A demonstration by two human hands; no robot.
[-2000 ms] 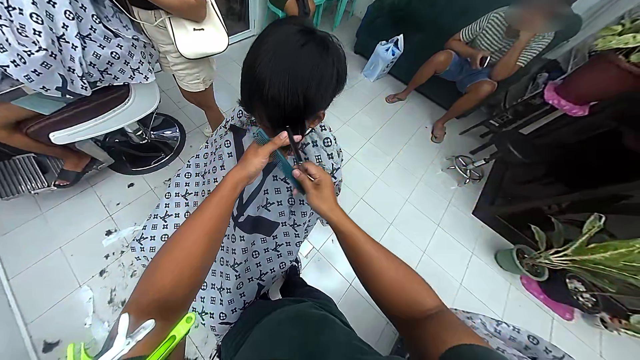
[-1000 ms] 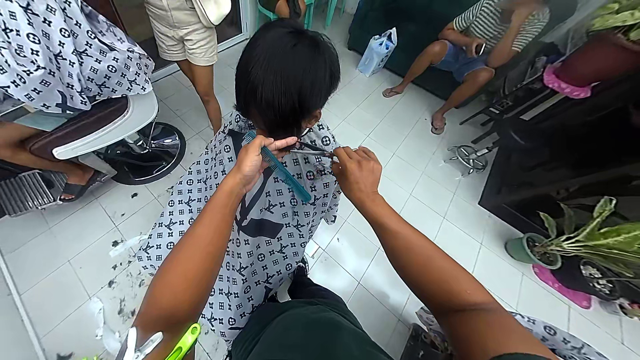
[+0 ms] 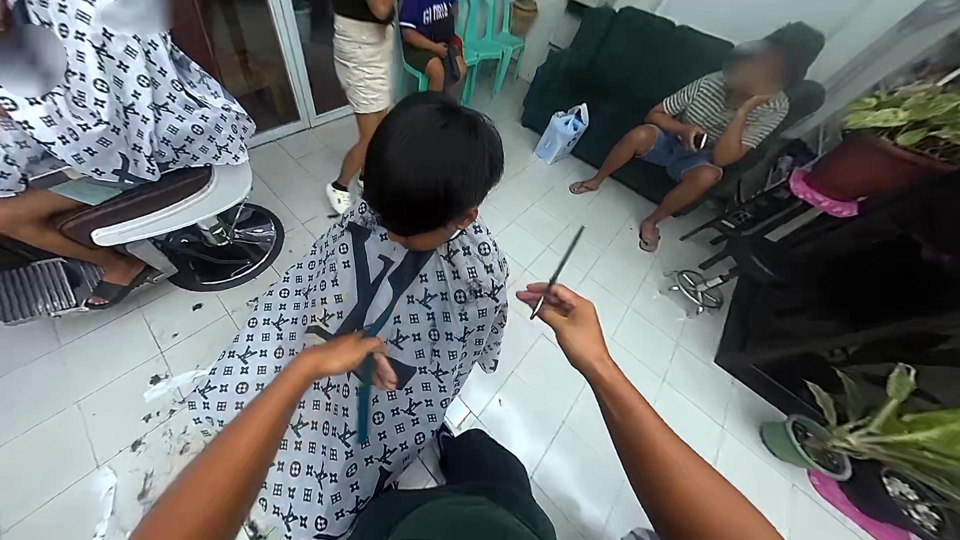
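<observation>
A seated person with short black hair point(image 3: 431, 161) faces away from me, draped in a white patterned barber's cape point(image 3: 442, 322). My left hand point(image 3: 352, 358) holds a teal comb point(image 3: 364, 405) over the back of the cape, well below the hair. To the right of the cape, my right hand point(image 3: 562, 311) holds hair scissors point(image 3: 559, 270) whose blades point up and look closed. The scissors are apart from the head.
At the left, another caped person sits on a barber chair point(image 3: 176, 206). A person sits on a dark green sofa point(image 3: 637, 67) beside a plastic bag point(image 3: 562, 133). Potted plants point(image 3: 806, 446) stand at right. Hair clippings lie on the floor tiles point(image 3: 112, 375).
Both hands have come away from the back of the head. The left hand and comb are lower over the cape, while the right hand with the scissors has moved out to the right.
</observation>
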